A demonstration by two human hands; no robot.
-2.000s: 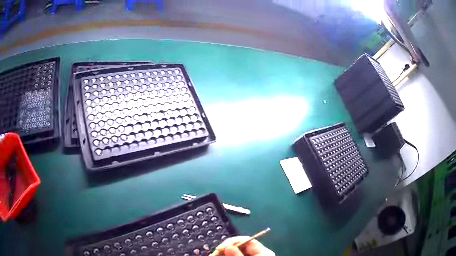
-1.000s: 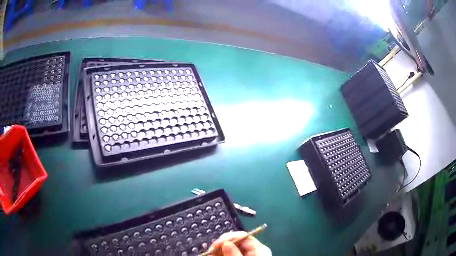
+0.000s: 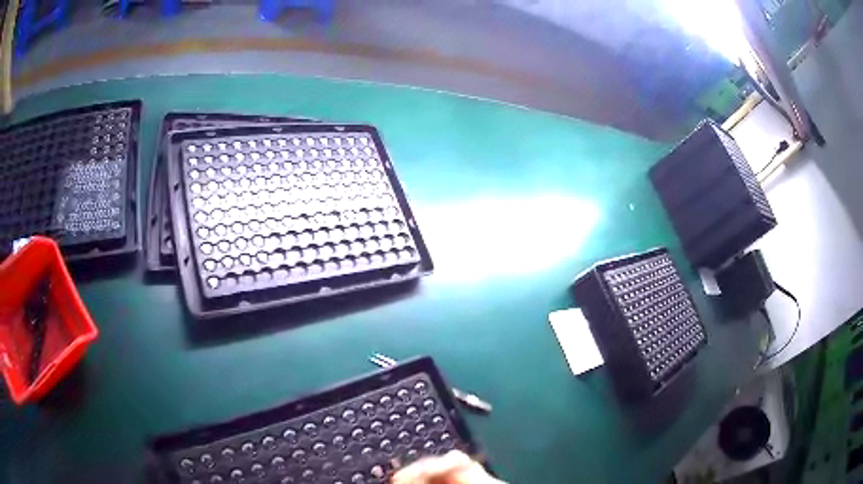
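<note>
The black component tray [image 3: 312, 392] lies nearest me and is cut off by the bottom edge. Its round pockets hold small dark components with shiny silver rings. My right hand [image 3: 443, 469] is at the tray's lower right part, mostly cut off by the bottom edge; its fingers are partly seen. The thin stick does not show now. A small pinkish spot beside the fingers is too unclear to name. A slim silver-white tool [image 3: 471, 401] lies beyond the tray's right corner, partly hidden by it. My left hand is not in view.
A filled tray [image 3: 308, 296] lies askew on another tray. A partly filled tray [image 3: 131, 180] is far left, a red bin [image 3: 71, 331] below it. At right are a tray stack [image 3: 615, 345], a white slip [image 3: 575, 341], a taller stack [image 3: 705, 194] and a black box with cable [image 3: 741, 282].
The view has shifted, so the trays and bin appear farther right. My right hand is lower in the picture, and the light brown stick seen in it before no longer shows.
</note>
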